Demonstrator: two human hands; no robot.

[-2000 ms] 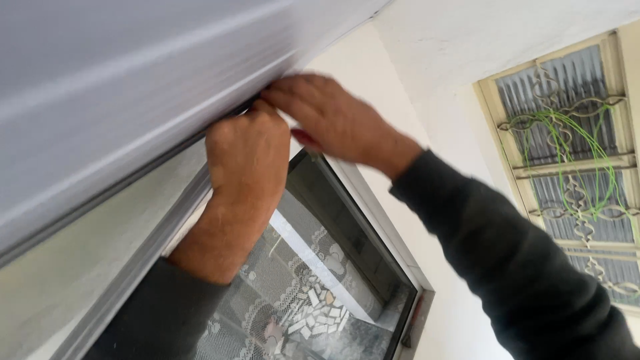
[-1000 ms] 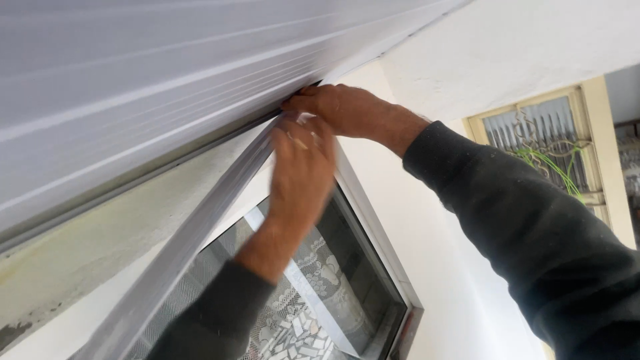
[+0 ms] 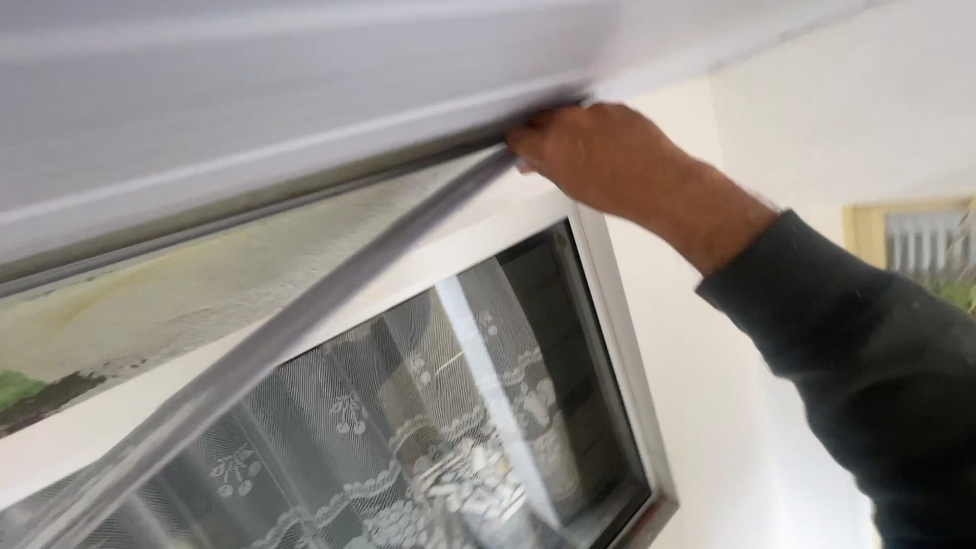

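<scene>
My right hand (image 3: pixel 610 156), in a dark sleeve, is closed around the upper end of a long grey plastic strip (image 3: pixel 328 293) at the edge of the ceiling. From my fingers the strip hangs down to the lower left, crossing in front of the window. Above it, pale ribbed ceiling panels (image 3: pixel 290 99) end in a narrow edge channel (image 3: pixel 252 206) along the wall; my fingertips are against the channel's right end and partly hidden. My left hand is out of the frame.
Below the channel is a stained wall strip (image 3: pixel 191 278). A white-framed window (image 3: pixel 595 305) with a lace curtain (image 3: pixel 366 427) lies under it. The white side wall (image 3: pixel 663 328) meets the window's right side. Another window, cream-framed (image 3: pixel 865 232), is at the far right.
My left hand, at the strip beside my right hand one second ago, has left the view. My right hand remains at the ceiling's edge.
</scene>
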